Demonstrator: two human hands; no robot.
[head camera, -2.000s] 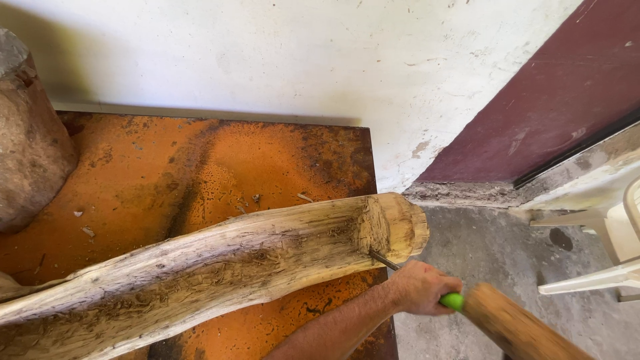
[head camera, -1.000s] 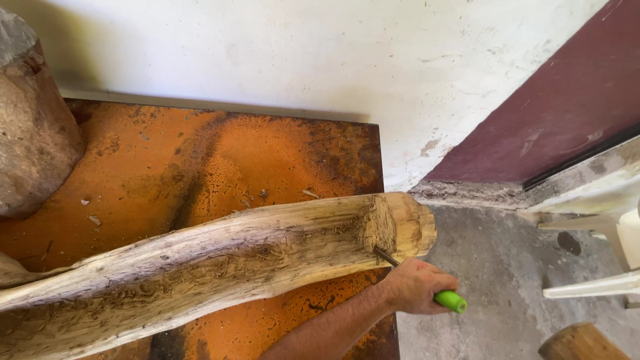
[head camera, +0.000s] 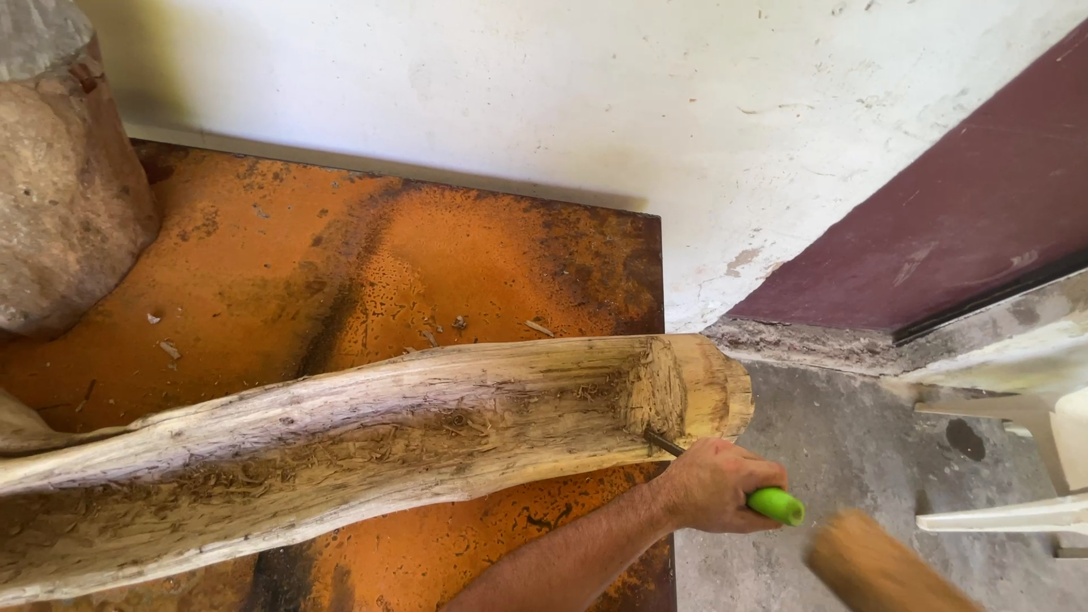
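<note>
A hollowed log (head camera: 476, 408) lies lengthwise on an orange, stained table (head camera: 476, 255), its right end past the table's edge. My left hand (head camera: 722, 486) is closed around the green handle of a chisel (head camera: 775, 506). The metal shaft slants up-left, and its tip meets the inside end wall of the hollow. Wood shavings lie along the trough. A blurred wooden mallet head (head camera: 880, 561) is at the lower right, a little apart from the handle's butt. My right hand is outside the view.
A thick upright log section (head camera: 68, 187) stands at the table's left. Behind the table rises a white wall (head camera: 510, 93), with a maroon panel (head camera: 943, 187) to the right. A white plastic chair (head camera: 1020, 510) stands on the concrete floor (head camera: 790, 425). Small chips lie on the table.
The mallet was against the chisel's butt two seconds ago, lower and away one second ago, and is now closer to it again. My left hand keeps its hold on the chisel near the hollow's end.
</note>
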